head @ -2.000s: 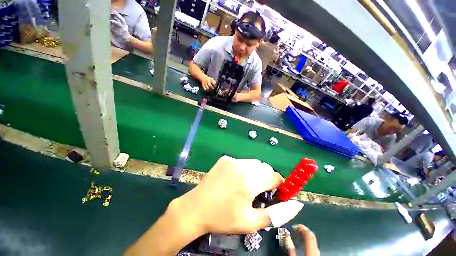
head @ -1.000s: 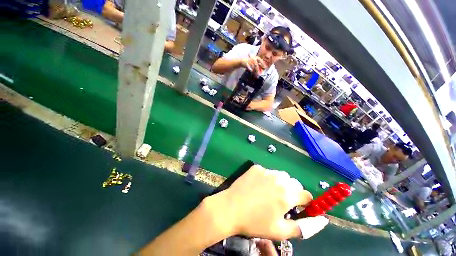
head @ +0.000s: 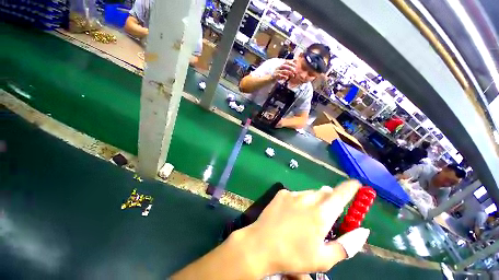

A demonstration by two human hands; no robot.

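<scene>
My left hand [head: 295,227] reaches in from the bottom, back of the hand up, on the red ribbed press handle [head: 359,210]. The handle stands between the fingers and the thumb, which has a white covering. The black press frame [head: 257,210] shows only in part behind the hand; its base is hidden. My right hand cannot be made out; the bottom edge and my left hand cover the work area. Small brass pieces [head: 135,200] lie in a loose pile on the dark green bench [head: 82,219].
White components [head: 270,152] lie on the green belt [head: 191,139]. A translucent divider strip [head: 232,161] crosses it, right of a white post [head: 164,87]. Opposite, a person [head: 282,82] sits behind a black press [head: 275,106]. Blue sheets [head: 369,172] and a cardboard box [head: 328,130] are at right.
The view has shifted, so the post and brass pile appear farther right. My left hand's fingers are straighter beside the handle. Fingers seen low beside the press earlier are no longer distinguishable. The person opposite has raised a hand.
</scene>
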